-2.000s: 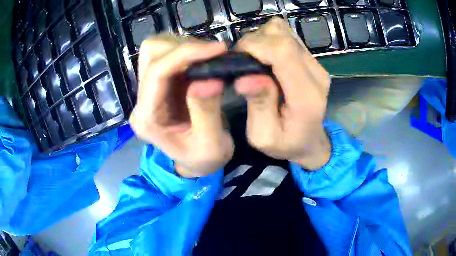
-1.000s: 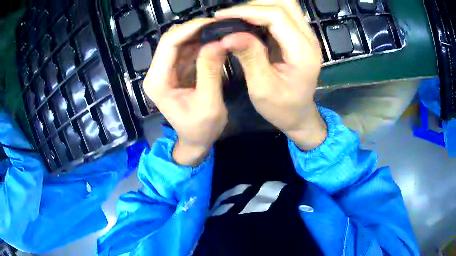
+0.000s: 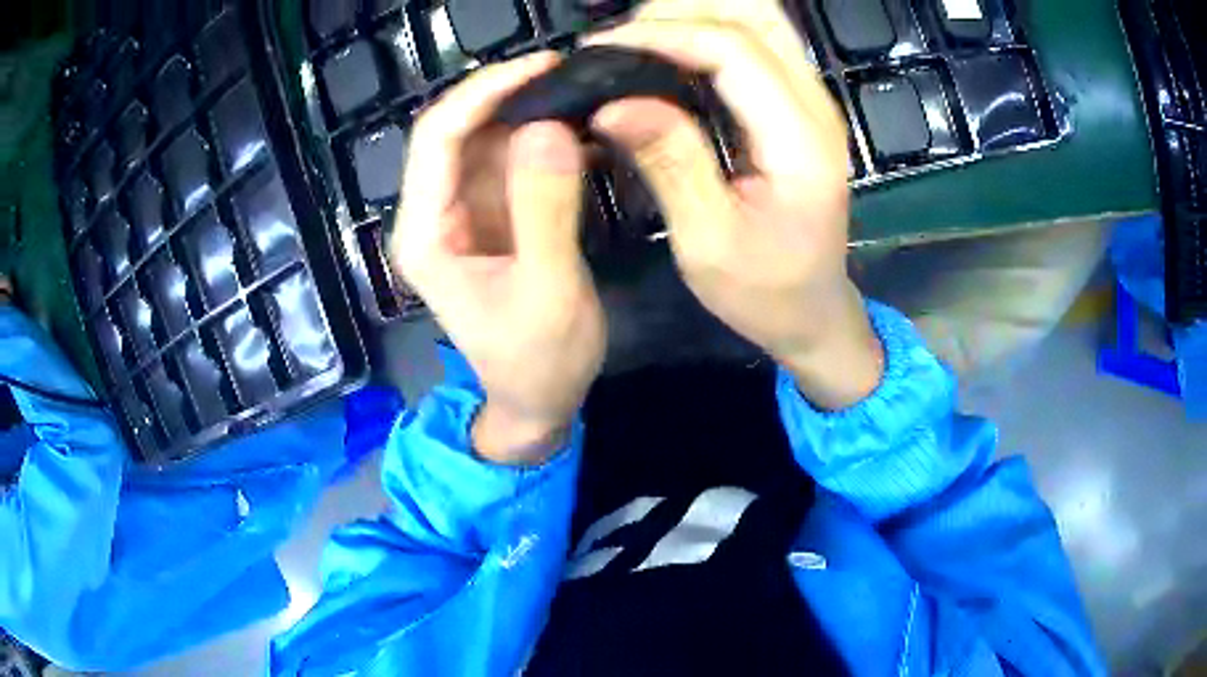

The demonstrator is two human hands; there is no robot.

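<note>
A small black device [image 3: 602, 82] is held edge-on between both hands at the top centre. My left hand [image 3: 500, 251] grips its left end, thumb on the near side and fingers behind. My right hand [image 3: 752, 199] grips its right end the same way. The thumbs are a little apart. The fingertips behind the device are hidden or blurred. Behind the hands lies a filled black tray [image 3: 946, 156] with dark rounded squares in its pockets. The hands cover its middle.
A tray of shiny pockets [image 3: 212, 284] lies at the left. The green bench surface [image 3: 1006, 199] shows at the right, with another black tray edge [image 3: 1178, 159] beyond. A blue sleeve of another person [image 3: 172, 529] is at the lower left. A white label sits in a top right pocket.
Since two seconds ago both hands and the device have moved up in view. Since one second ago the thumbs have separated and the left thumb has moved lower. Both hands still hold the device.
</note>
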